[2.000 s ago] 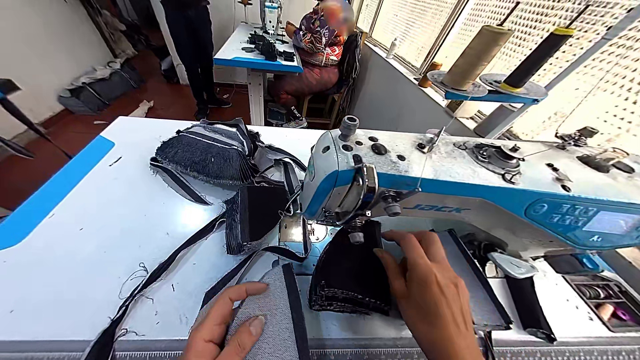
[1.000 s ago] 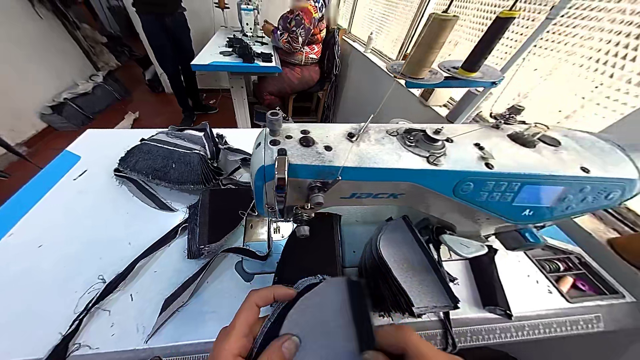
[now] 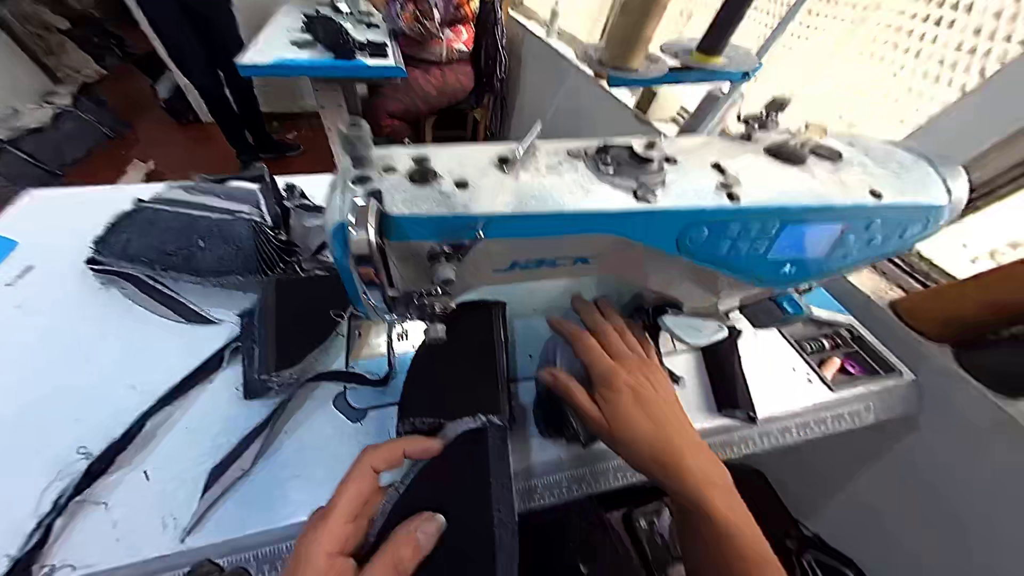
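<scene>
My left hand [image 3: 376,512] grips a dark curved fabric piece [image 3: 456,504] between thumb and fingers at the table's front edge. Its far end meets another black fabric piece [image 3: 456,368], which lies beside the needle area of a Jack sewing machine [image 3: 560,240]. My right hand [image 3: 616,376], fingers spread, rests on a stack of grey and dark curved pieces [image 3: 560,384] under the machine's arm. Whether its fingers grip the stack cannot be told. Left of the needle lie a black fabric piece with denim edges [image 3: 296,328] and long narrow strips [image 3: 248,448].
A pile of denim pieces [image 3: 192,240] lies at the table's back left. Right of my hand are a small dark fabric piece [image 3: 728,376] and a compartment tray [image 3: 848,360] with bobbins. Thread cones [image 3: 632,32] stand behind. Two people are beyond, near another table [image 3: 320,68].
My right hand has moved from the held fabric at the front edge to the stack under the machine arm. The piece in my left hand now shows a dark face instead of a grey one.
</scene>
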